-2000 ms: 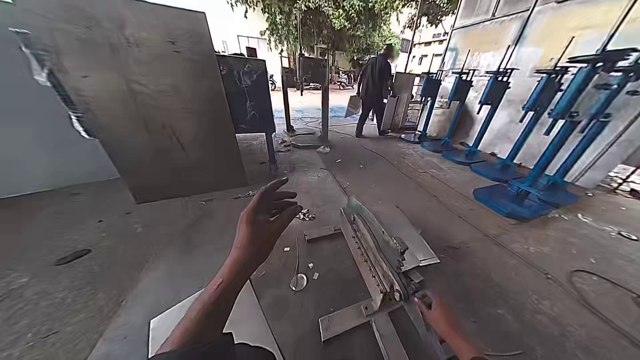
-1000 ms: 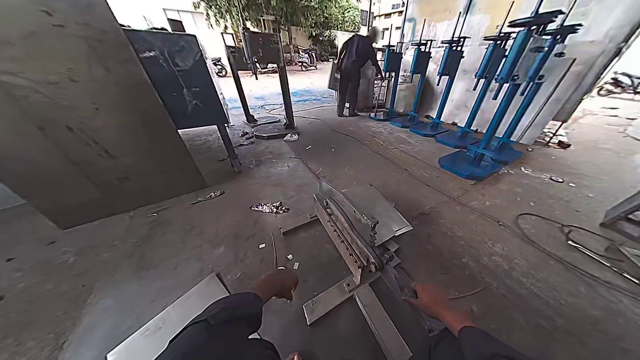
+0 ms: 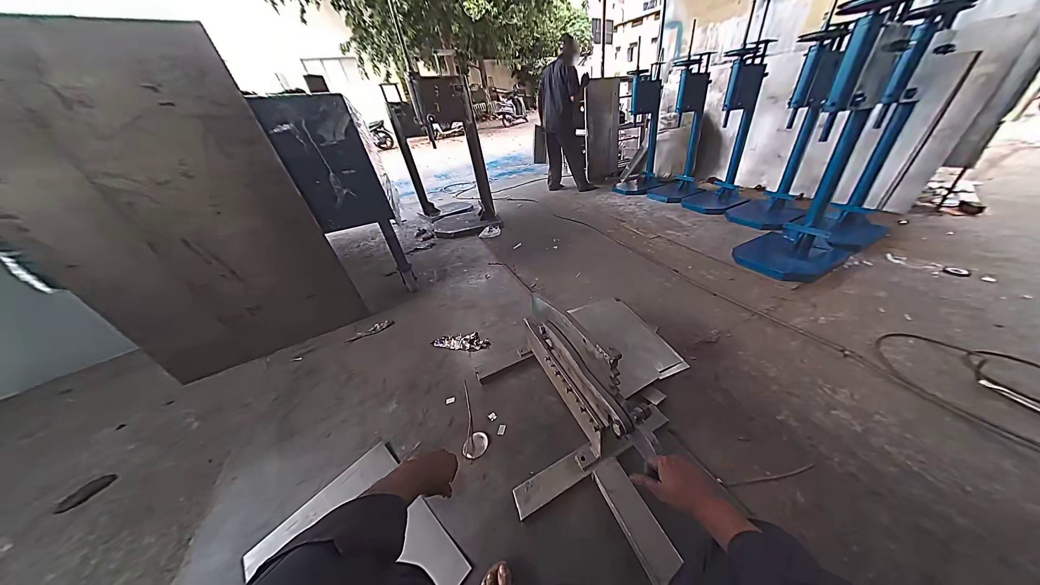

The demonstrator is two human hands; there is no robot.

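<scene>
A metal lever shear on flat steel feet stands on the concrete floor in front of me. My right hand is at its near right end, by the lever; whether the fingers grip it is hard to tell. My left hand hangs with bent fingers above a pale sheet-metal piece lying at lower left; its fingertips are partly hidden. Flat sheet-metal plates lie against the shear's far right side. A small round disc and tiny offcuts lie left of the shear.
A large metal sheet leans at left beside a dark metal cabinet. Several blue stands line the right wall. A person stands in the background. Cables run over the floor at right. Foil-like scrap lies beyond the shear.
My left hand, raised with its fingers spread two seconds ago, has dropped low beside the shear. My right hand stays near the lever end.
</scene>
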